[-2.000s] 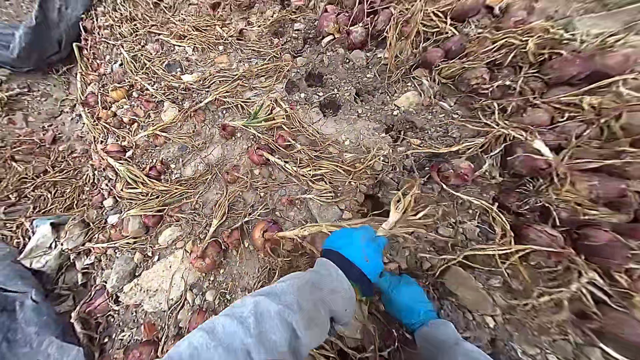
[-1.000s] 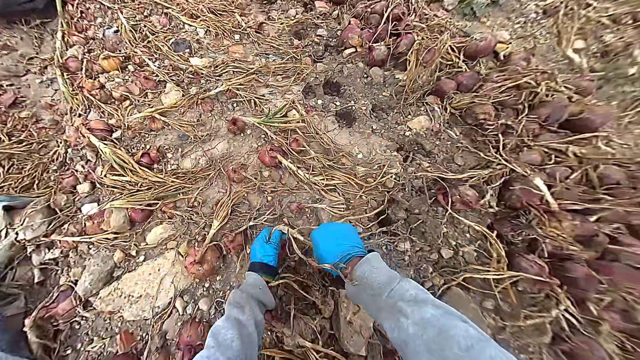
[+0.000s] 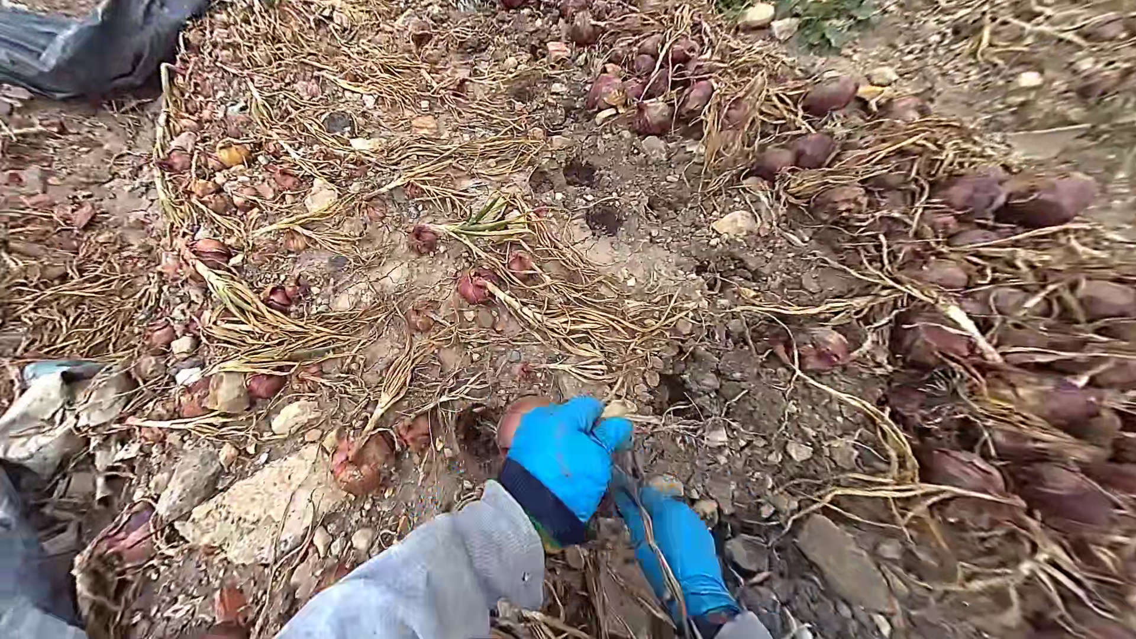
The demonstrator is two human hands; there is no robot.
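My left hand (image 3: 561, 461), in a blue glove with a dark cuff, is closed around a reddish onion (image 3: 520, 421) whose side shows at the glove's left edge. Just below and right of it is my right hand (image 3: 679, 546), also blue-gloved, low to the soil, its fingertips partly hidden. Thin dry onion leaves (image 3: 655, 532) run between the hands and over the right glove. Left of my hands, another onion (image 3: 362, 463) lies on the ground with its dried tops. A red onion (image 3: 476, 286) with long straw-coloured leaves lies farther up.
A heap of red onions (image 3: 967, 470) with tangled dry tops spreads along the right; a smaller pile (image 3: 652, 93) lies at the top. A large pale rock (image 3: 266, 506) is at lower left, a flat stone (image 3: 843, 559) at lower right, and dark plastic sheeting (image 3: 89, 44) at upper left.
One second ago my hands were side by side a little apart; now the left is shut on an onion and the right is lower beside it. The view has shifted somewhat.
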